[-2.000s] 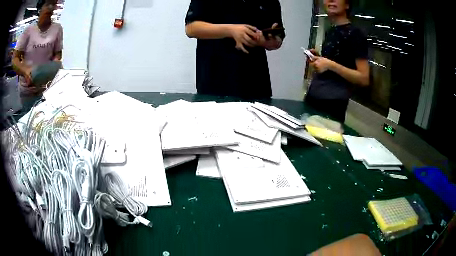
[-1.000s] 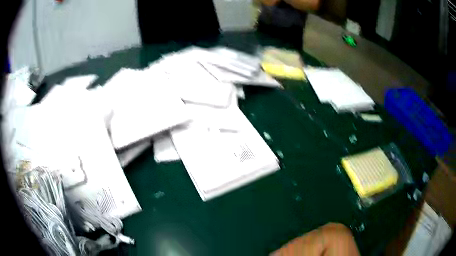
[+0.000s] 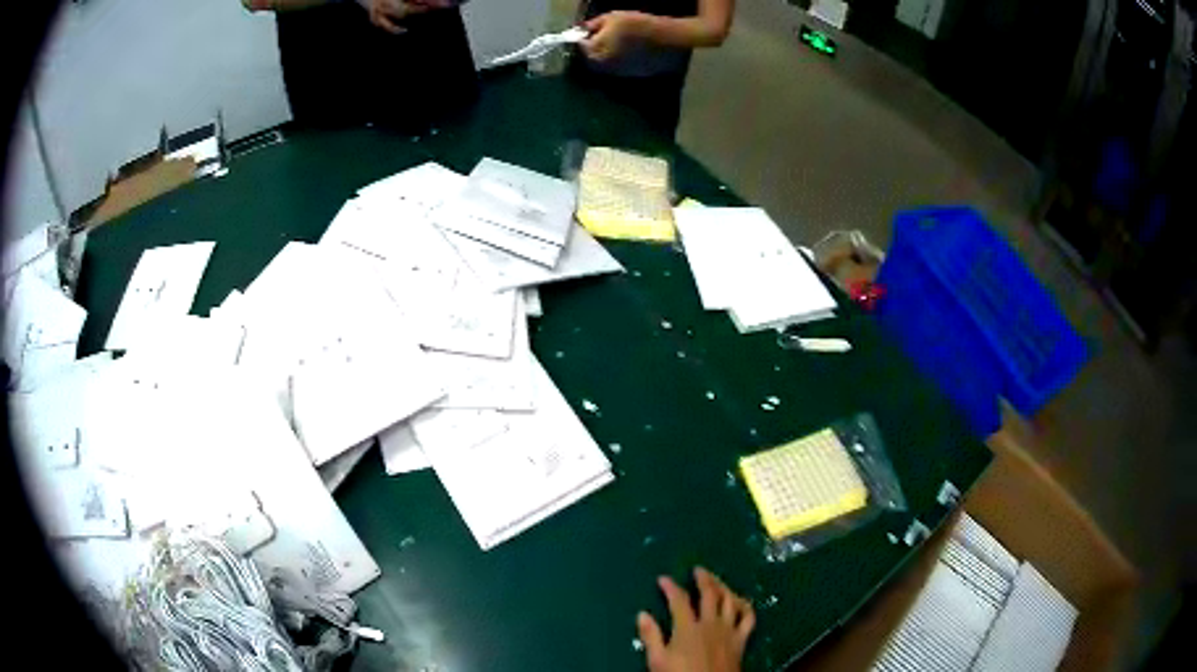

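Note:
My right hand (image 3: 698, 637) lies at the bottom edge, right of centre, on the green table (image 3: 630, 525). Its fingers are spread and it holds nothing; the wrist is cut off. My left hand is not in view. In front lies a loose heap of white flat panels (image 3: 355, 387). A small stack of white panels (image 3: 519, 473) with printed text lies nearest the hand. Bundled white cables (image 3: 217, 610) lie at the lower left, with a plug end pointing right.
A yellow gridded block in clear plastic (image 3: 803, 486) lies at right, another (image 3: 625, 197) farther back. Panels (image 3: 755, 263) lie behind right. A carton (image 3: 1050, 525) holds white panels on edge beside the table, near a blue crate (image 3: 971, 309). Two people stand behind; one holds a white item.
The view has swung right and down. The right hand shows more fully, its spread fingers now visible on the table. More of the carton and blue crate shows.

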